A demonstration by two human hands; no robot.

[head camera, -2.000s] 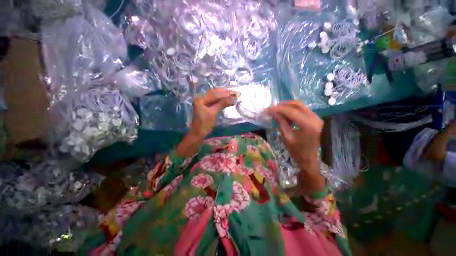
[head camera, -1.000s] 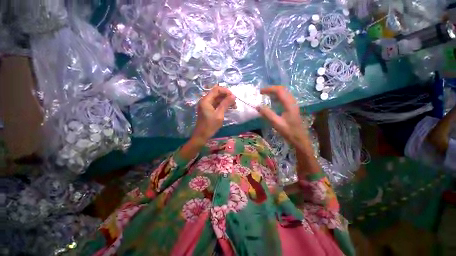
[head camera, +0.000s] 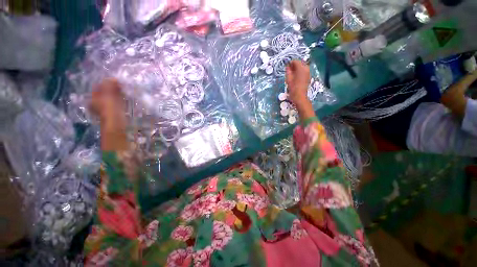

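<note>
My left hand (head camera: 107,99) is blurred over the left side of the pile of packed units (head camera: 172,68); its fingers and anything in it cannot be made out. My right hand (head camera: 297,78) is over the loose coils (head camera: 288,47) with white end pieces on the clear sheet (head camera: 238,78); its fingers are curled, and what they touch is hidden. A stack of small clear poly bags (head camera: 205,146) lies at the near edge of the bench, with no hand on it.
Pink-and-white printed bags (head camera: 199,20) lie at the far side. A bulging clear sack of coils (head camera: 63,208) is at left. A dark and white fixture (head camera: 366,48) stands at far right beside a green object (head camera: 332,38). Another person's arm (head camera: 460,96) shows at right.
My hands have parted from above the bag stack, left to the packed pile and right to the loose coils. The view has shifted, showing more of the bench's far side.
</note>
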